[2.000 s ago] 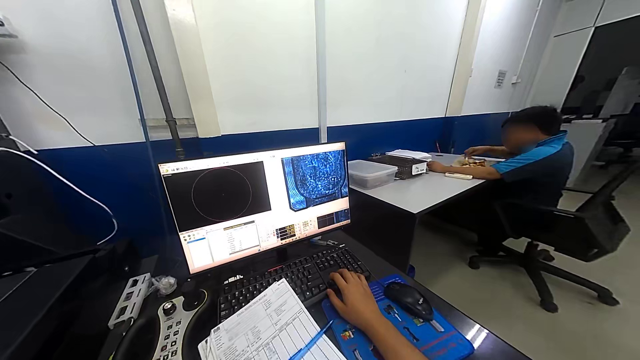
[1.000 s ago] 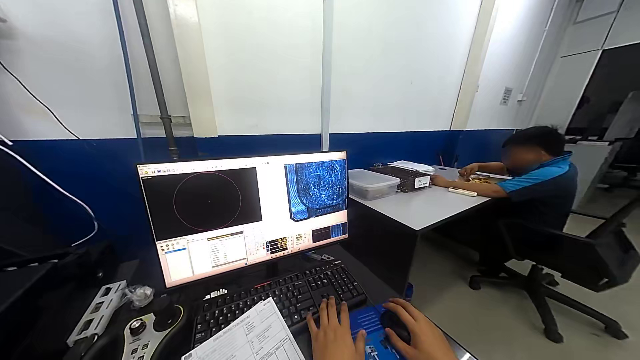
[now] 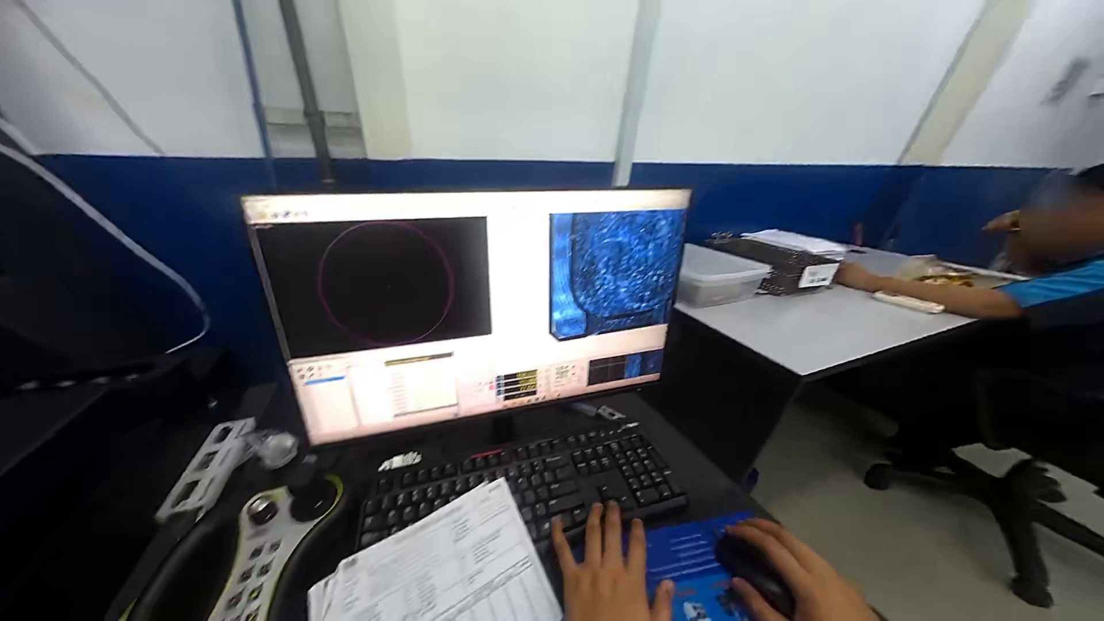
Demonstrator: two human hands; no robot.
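My left hand [image 3: 608, 561] lies with spread fingers at the lower edge of the black keyboard [image 3: 552, 483], beside a stack of printed sheets [image 3: 457, 552]. To its right, my right hand [image 3: 802, 569] rests around a black computer mouse [image 3: 752, 569] on a blue mouse pad [image 3: 681, 556]. Behind the keyboard stands a lit monitor [image 3: 517, 293]; its screen shows a circle outline on black and a blue, grainy magnified picture. A control panel with a joystick and buttons [image 3: 272, 543] sits left of the papers.
A white perforated bracket [image 3: 205, 470] lies left of the monitor. On the white desk [image 3: 802, 332] at right are a clear plastic container [image 3: 720, 276] and a dark box [image 3: 780, 263] with papers on top. A co-worker's forearm [image 3: 940, 297] rests there; an office chair [image 3: 992, 483] stands below.
My left hand, out of view two seconds ago, is now at the keyboard's lower edge. My right hand has moved from near the keyboard's right part onto the mouse. The view has turned somewhat.
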